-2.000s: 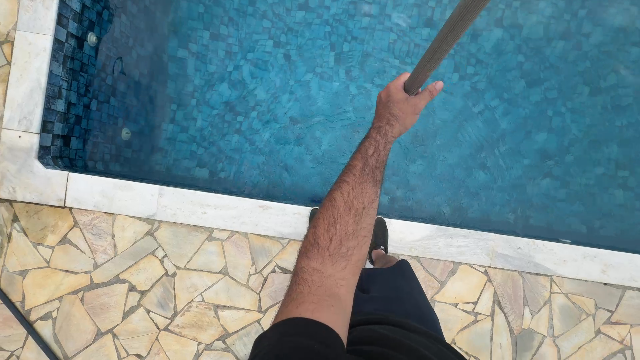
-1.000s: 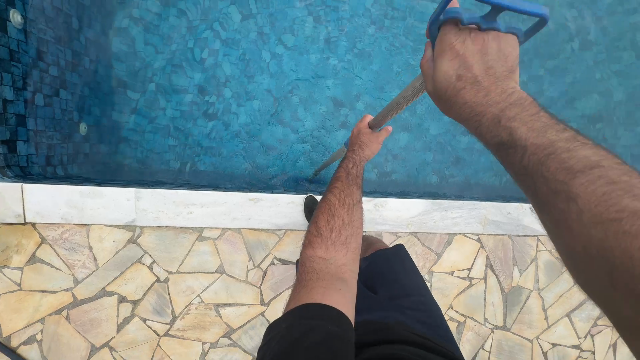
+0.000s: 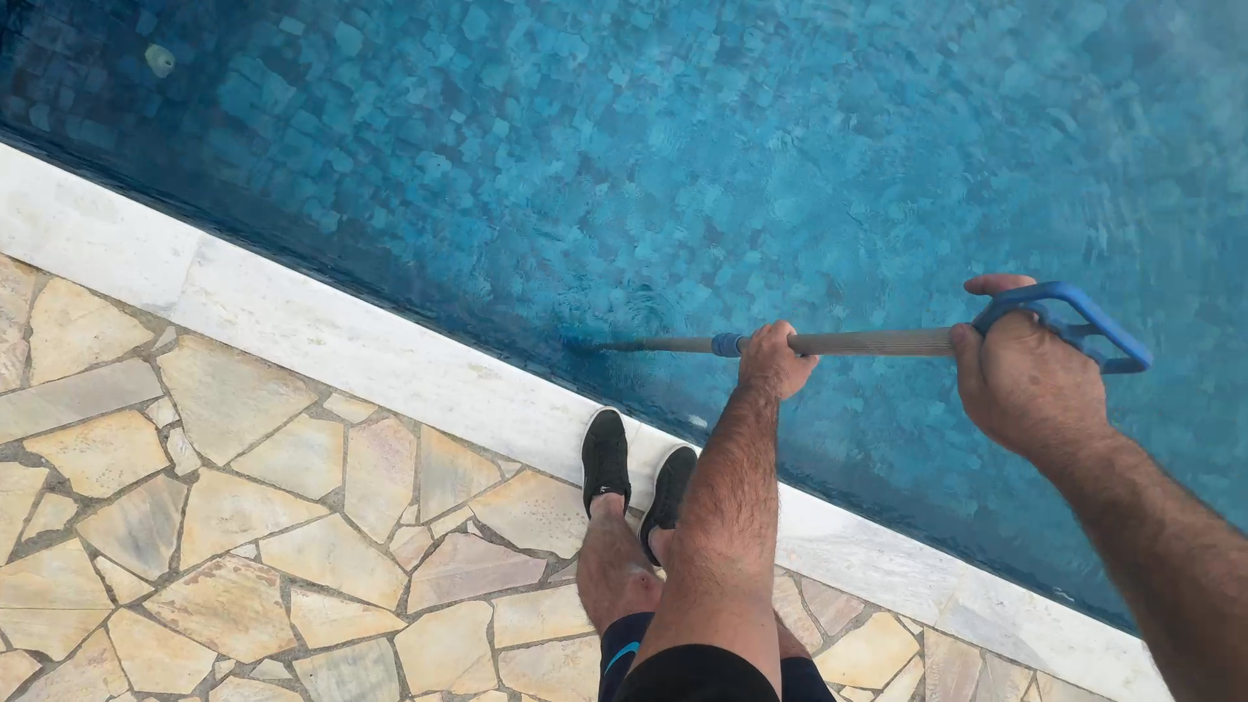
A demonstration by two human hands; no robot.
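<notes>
A grey telescopic pool pole (image 3: 868,342) with a blue locking collar (image 3: 726,344) slants over the water. My left hand (image 3: 777,361) is closed around its shaft, just right of the collar. At the pole's top end, my right hand (image 3: 1035,375) grips the blue plastic handle (image 3: 1111,336). The pole's far end goes under the water close to the pool wall; what it carries there is hidden, with only a dark blue blur showing.
Blue mosaic tiles line the swimming pool (image 3: 604,175). White stone coping (image 3: 322,341) runs diagonally along its edge, with my dark shoes (image 3: 606,458) on it. Irregular flagstone paving (image 3: 322,556) lies behind. A pale round fitting (image 3: 159,60) shows underwater at upper left.
My right hand, out of view two seconds ago, appeared on the handle one second ago and is now lower in view. The pole lies closer to level in the picture. The view has turned.
</notes>
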